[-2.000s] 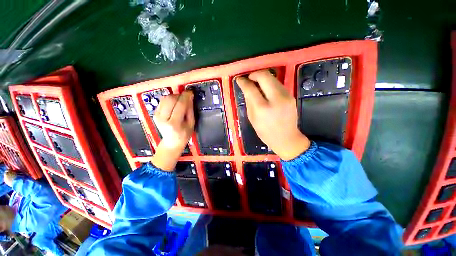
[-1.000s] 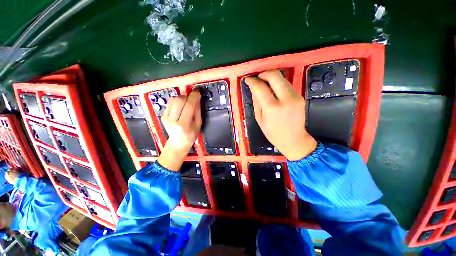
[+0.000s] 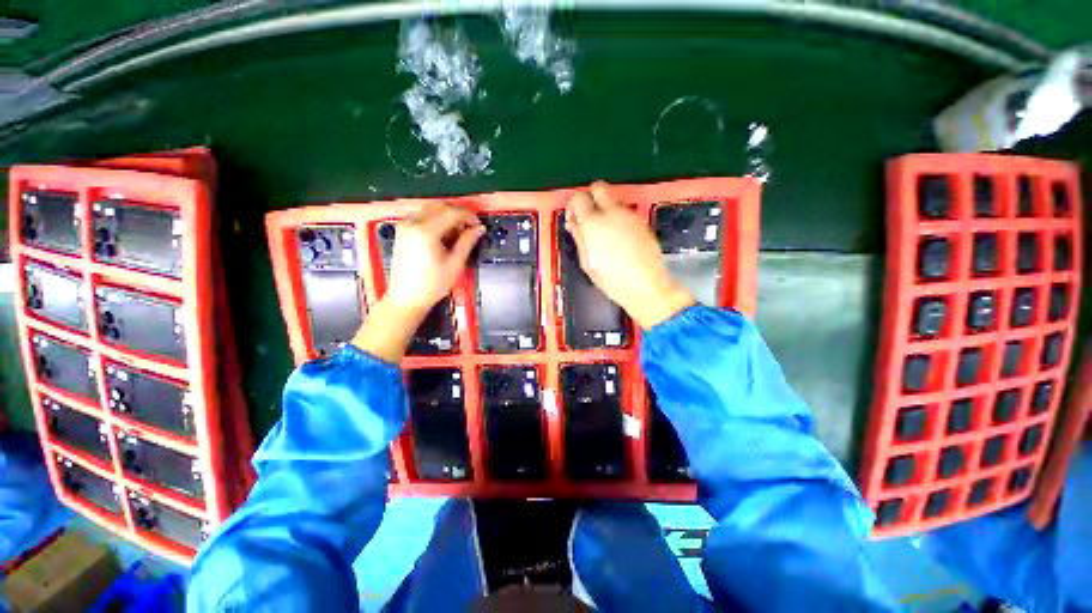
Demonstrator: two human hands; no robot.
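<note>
A foam tray (image 3: 533, 356) lies in front of me with black phone back housings in two rows of pockets. My left hand (image 3: 422, 258) is over the far row, its fingertips at the camera area of the third phone back housing (image 3: 507, 293) from the left. My right hand (image 3: 617, 254) is over the fourth housing (image 3: 587, 305), its fingertips at the far edge of that pocket. Both hands are bare with fingers bent; whether either grips a small part is hidden. My right sleeve covers part of the near row's right end.
Stacked phone trays (image 3: 201, 359) stand at left. A small-part tray (image 3: 966, 341) with several small black square parts (image 3: 932, 315) lies at right. Whitish film scraps (image 3: 441, 96) lie on the bench beyond. A whitish crumpled item (image 3: 1054, 102) is at far right. A metal rail crosses the far side.
The view has turned to the right and shows the whole small-part tray. My hands stay over the same two far-row pockets, with the right fingertips now at the tray's far rim.
</note>
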